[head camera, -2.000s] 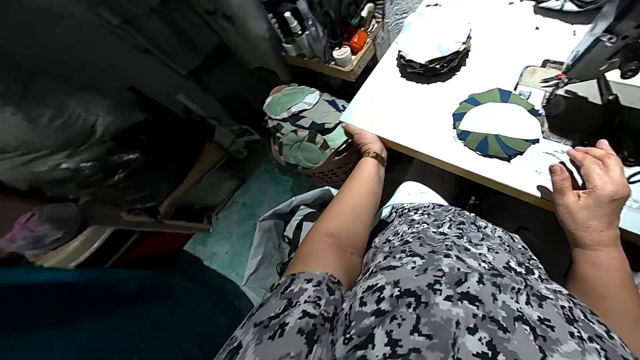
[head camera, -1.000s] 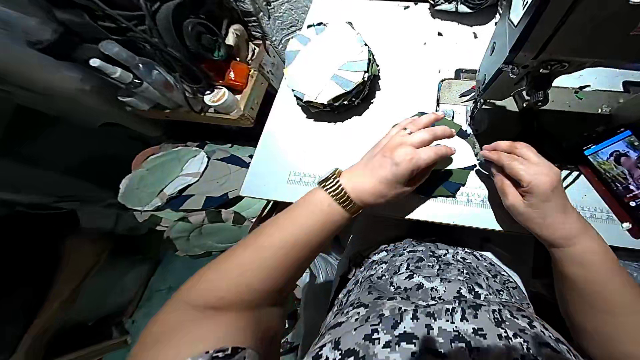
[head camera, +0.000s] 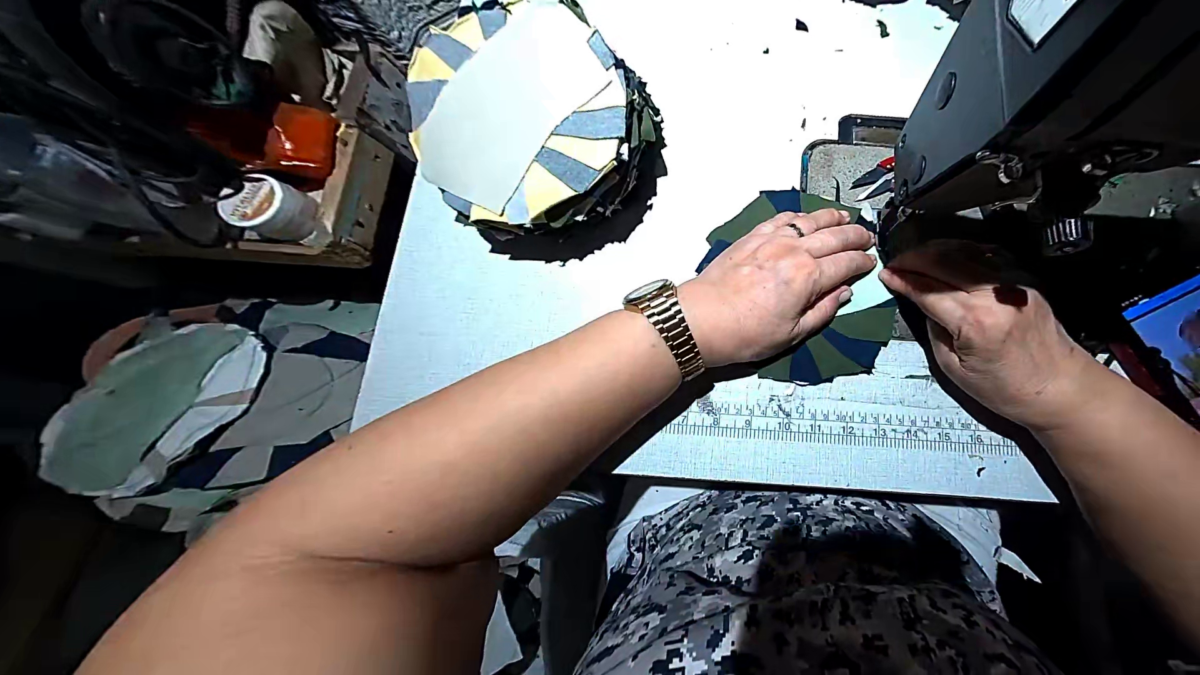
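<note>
A round patchwork fabric piece (head camera: 825, 354), green and navy with a white centre, lies on the sewing table beneath the head of a sewing machine (head camera: 994, 94). My left hand (head camera: 783, 281), wearing a gold watch, rests flat on it with fingers extended. My right hand (head camera: 994, 328) has its thumb and forefinger pinched at the piece's right edge, close to the needle area, which is in shadow. Left of them stands a stack of round patchwork pieces (head camera: 572, 150), its top one yellow, grey and white. Red-handled snips (head camera: 877, 176) lie behind the fabric.
A printed ruler (head camera: 844, 429) runs along the table's front edge. A wooden box (head camera: 356, 187) with a white jar (head camera: 267, 208) and an orange container stands at the left. Below it are more patchwork pieces (head camera: 150, 403). A lit screen (head camera: 1167, 323) is at the right.
Both hands have come to the green and navy piece; two seconds ago my left was at the table's left corner and my right was raised beside the piece. The view has moved closer to the table.
</note>
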